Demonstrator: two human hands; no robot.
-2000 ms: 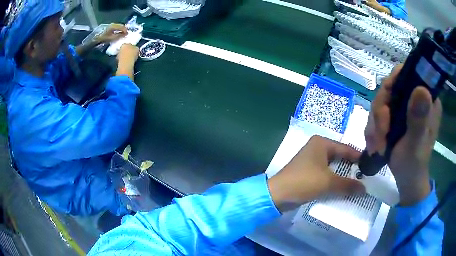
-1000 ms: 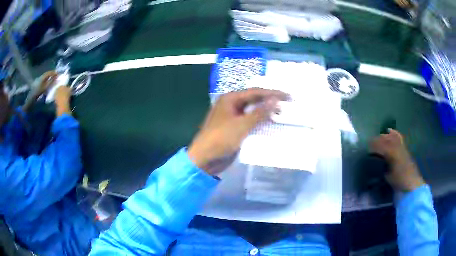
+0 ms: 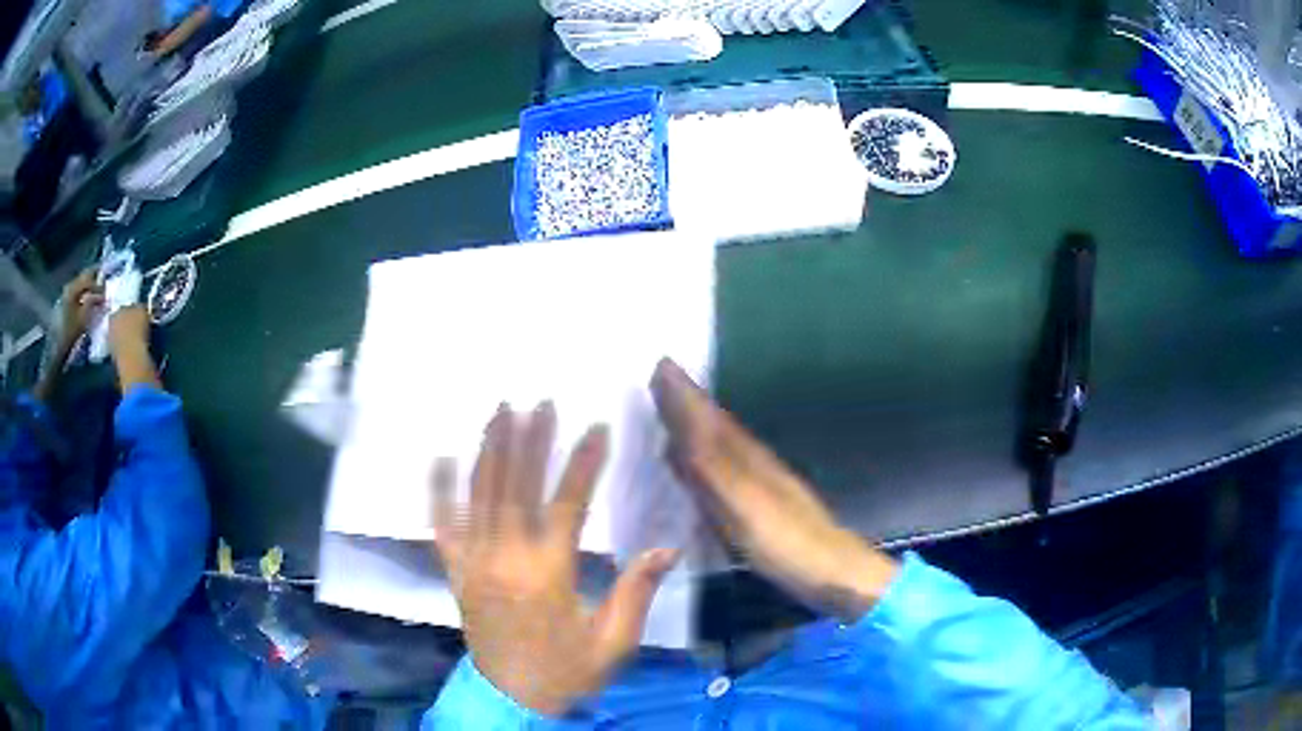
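A large flat white sheet [image 3: 528, 329] lies in front of me at the belt's near edge, with another white layer showing under its lower edge. My left hand [image 3: 536, 557] is spread over the sheet's lower part, fingers apart, blurred and holding nothing. My right hand [image 3: 764, 500] is at the sheet's right edge, fingers extended and close together; whether it touches the sheet is unclear. The slotted housing and white arm are not visible. The black electric screwdriver [image 3: 1064, 371] lies on the green belt at right.
A blue parts bin [image 3: 593, 164], a white parts bin [image 3: 771, 164] and a round screw dish [image 3: 901, 150] stand beyond the sheet. A green crate [image 3: 885, 57] holds stacked arms. A blue box [image 3: 1271, 207] of white strands is far right. A person in blue [image 3: 107, 543] works at left.
The screwdriver has left my right hand and lies on the belt. My left hand has let go of the white work and opened. The sheet now lies further left, and the housing no longer shows.
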